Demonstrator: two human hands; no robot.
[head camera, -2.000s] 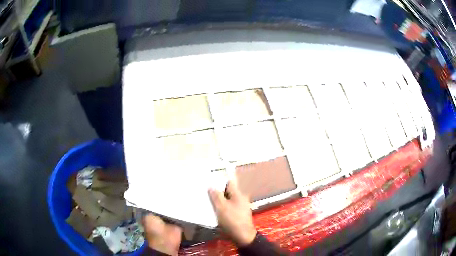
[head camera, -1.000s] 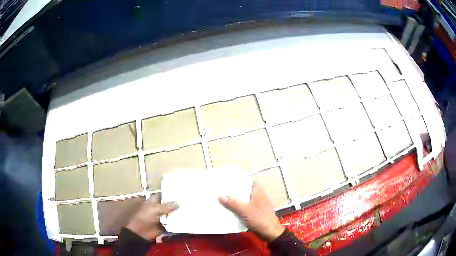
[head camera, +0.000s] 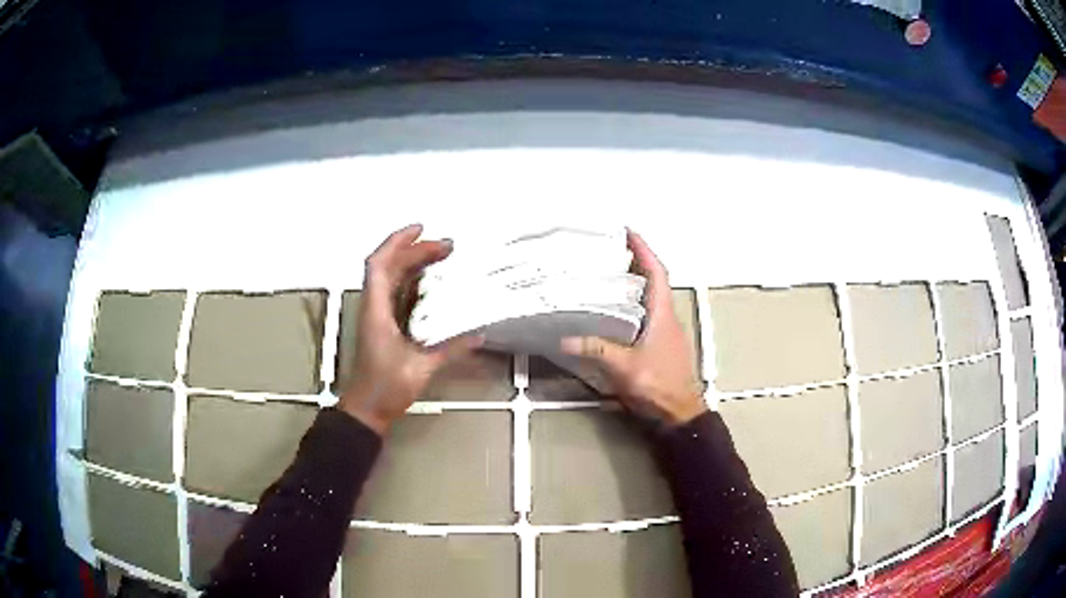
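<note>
A thick, uneven stack of white die-cut pieces (head camera: 532, 275) with a grey underside is held up over the middle of the sheet. My left hand (head camera: 403, 327) grips its left end and my right hand (head camera: 649, 350) grips its right end, thumbs on the near side. Beneath lies the white waste skeleton (head camera: 523, 456), a thin grid with tan-grey rectangles (head camera: 777, 339) showing through its openings. The part of the grid behind the stack and my hands is hidden.
The wide white sheet (head camera: 292, 222) continues uncut behind the grid, up to the dark blue press (head camera: 351, 47). The red, film-wrapped front edge (head camera: 947, 567) shows at the lower right. A grey panel (head camera: 41, 175) stands at the far left.
The white pieces, flat and low near the front edge a second ago, are now raised farther back as a thick stack between both hands. The blue bin seen earlier is out of view.
</note>
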